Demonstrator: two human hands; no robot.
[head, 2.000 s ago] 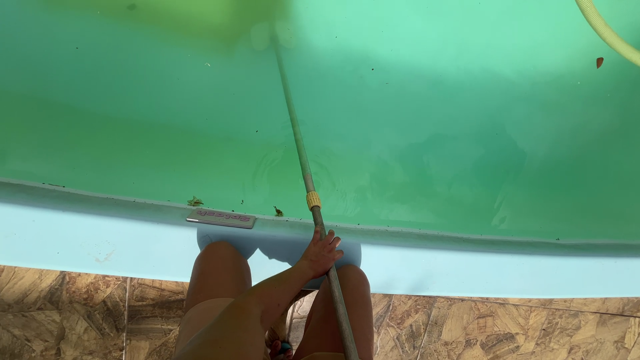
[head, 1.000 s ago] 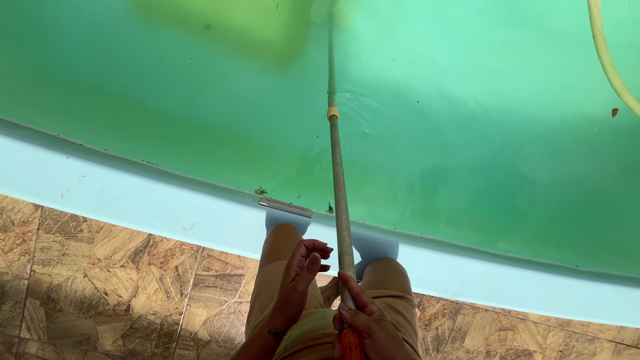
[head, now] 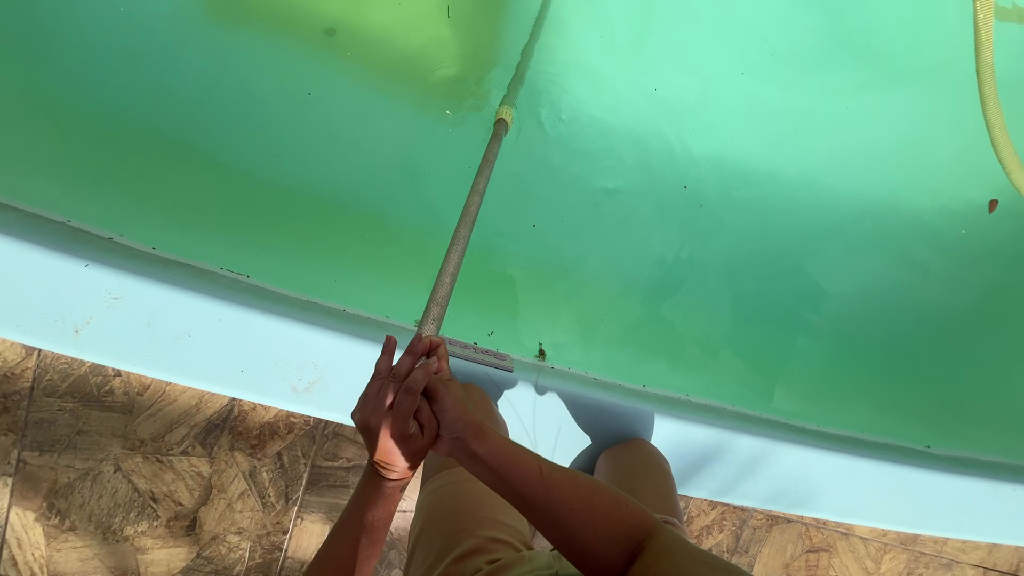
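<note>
A long metal telescopic pole (head: 468, 216) with a pale yellow collar (head: 504, 114) slants from my hands up into green pool water, its far end out of view. My left hand (head: 396, 412) wraps loosely over the pole's near part, some fingers raised. Close against it, my right hand (head: 454, 408) closes on the pole, its fingers overlapping those of the left. Both hands are above the pool's inner edge. The near end of the pole is hidden by hands and forearms.
The pale blue pool rim (head: 160, 312) borders brown patterned paving (head: 160, 480). A small plate (head: 480, 354) bearing writing sits on the inner edge. A ribbed yellow hose (head: 990, 96) curves at upper right. A reddish leaf (head: 993, 206) and debris (head: 542, 352) lie nearby.
My left hand, raised beside the pole a second ago, now meets it next to my right hand. The pole's near part has swung left over the rim. The view has shifted.
</note>
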